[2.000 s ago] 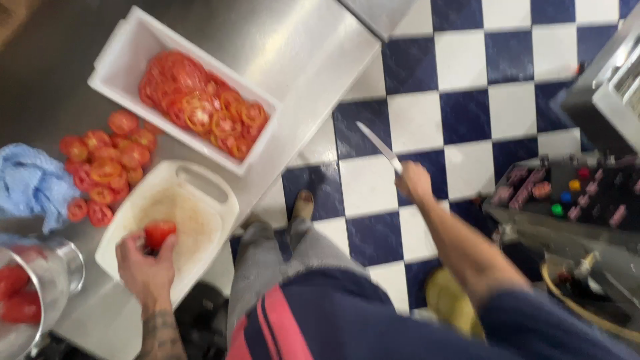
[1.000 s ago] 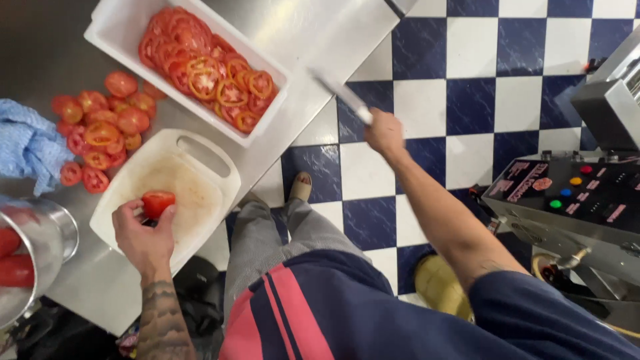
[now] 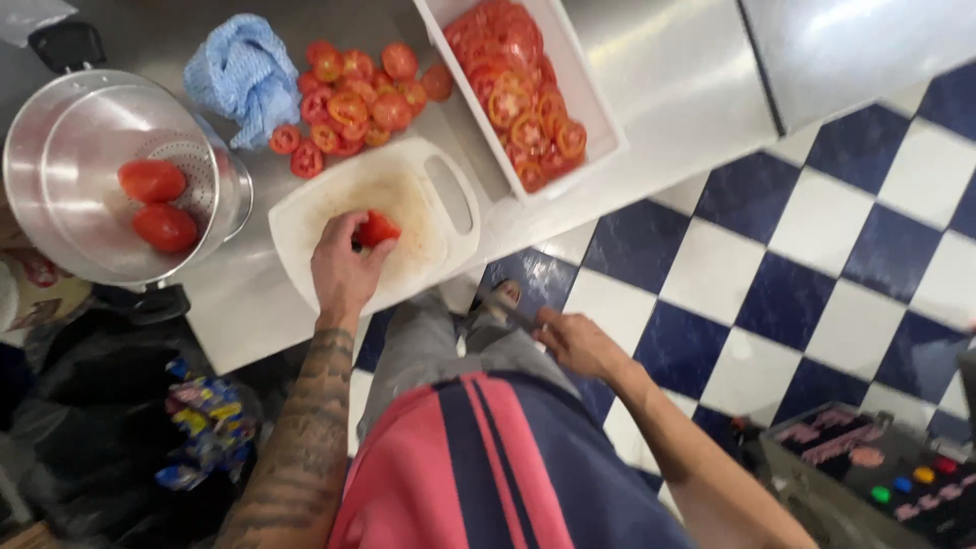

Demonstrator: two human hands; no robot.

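Note:
My left hand (image 3: pixel 349 263) holds a cut red tomato (image 3: pixel 377 229) against the white plastic cutting board (image 3: pixel 435 255). Off the counter's front edge, over the floor, my right hand (image 3: pixel 576 339) grips a knife (image 3: pixel 507 309), its blade blurred and pointing up and left toward the board. Behind the board lies a heap of tomato end pieces and slices (image 3: pixel 358 99). A white plastic tub (image 3: pixel 606 126) beside the heap is filled with tomato slices (image 3: pixel 515 99). At the far left, two whole tomatoes (image 3: pixel 164 227) lie in a metal colander pot (image 3: pixel 84 168) with black handles.
A crumpled blue cloth (image 3: pixel 248 76) lies between the pot and the heap on the stainless steel counter (image 3: pixel 671 84). Black bags (image 3: pixel 84 381) and colourful wrappers (image 3: pixel 210 427) are below at the left. A machine with coloured buttons (image 3: pixel 877 457) stands at the lower right on the checkered floor.
My right hand with the knife has come in from the right, lower and nearer my body. The left hand still holds the tomato on the board. The view has shifted and turned.

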